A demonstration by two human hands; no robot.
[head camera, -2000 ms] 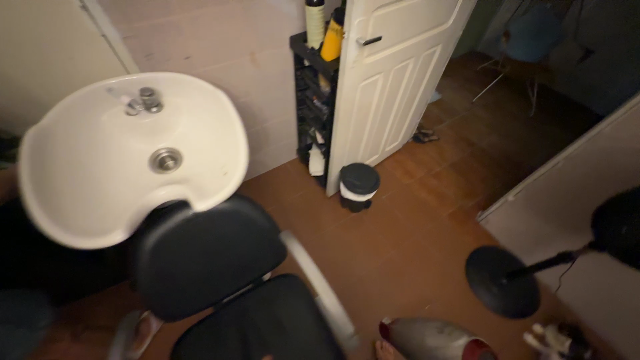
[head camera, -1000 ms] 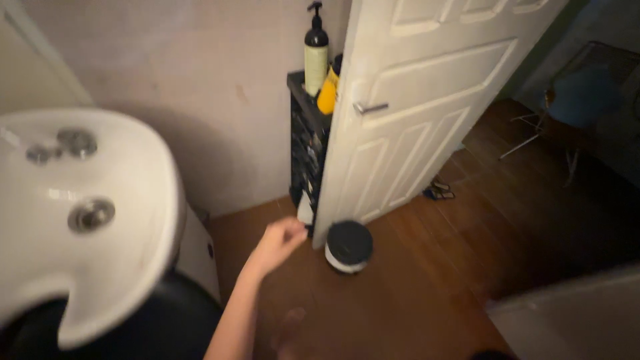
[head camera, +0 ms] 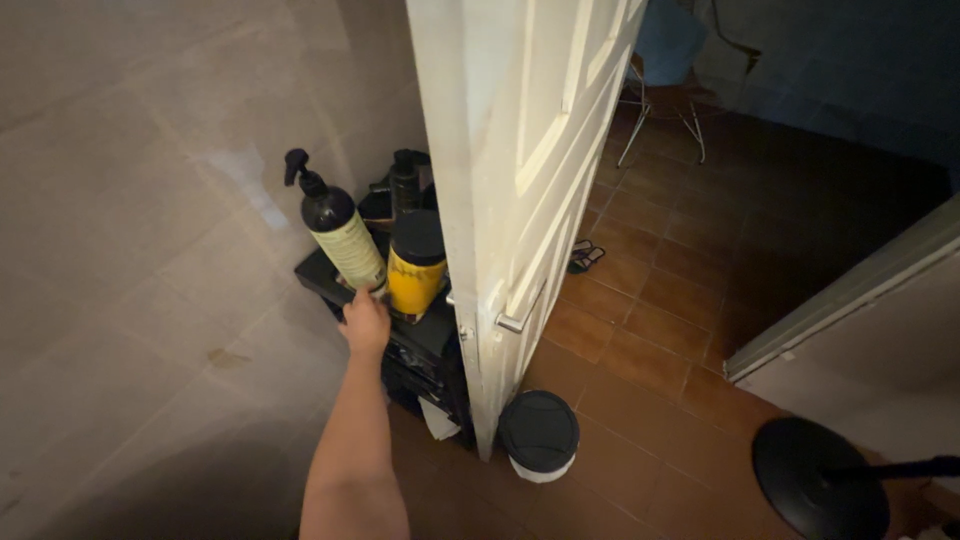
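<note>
My left hand [head camera: 366, 321] reaches up from the bottom of the view to the top of a black shelf unit [head camera: 431, 334]. Its fingers are at the lower end of a dark pump bottle [head camera: 346, 244] with a pale green label; whether they grip it or only touch it cannot be made out. Close on the bottle's right stands a yellow container [head camera: 414, 270] with a black lid. Behind these, a dark bottle with a black top [head camera: 405, 180] and other dark items are partly hidden by the door. My right hand is out of view.
A white panelled door [head camera: 499, 225] with a metal handle [head camera: 517, 319] stands open beside the shelf. A black-lidded bin [head camera: 540, 435] is at its foot. A round black stand base [head camera: 817, 476], sandals [head camera: 585, 256] and a chair [head camera: 667, 90] are further right.
My left hand has gone from in front of the shelf's lower part to the pump bottle on top. The view has moved nearer the shelf, and the white basin is out of sight.
</note>
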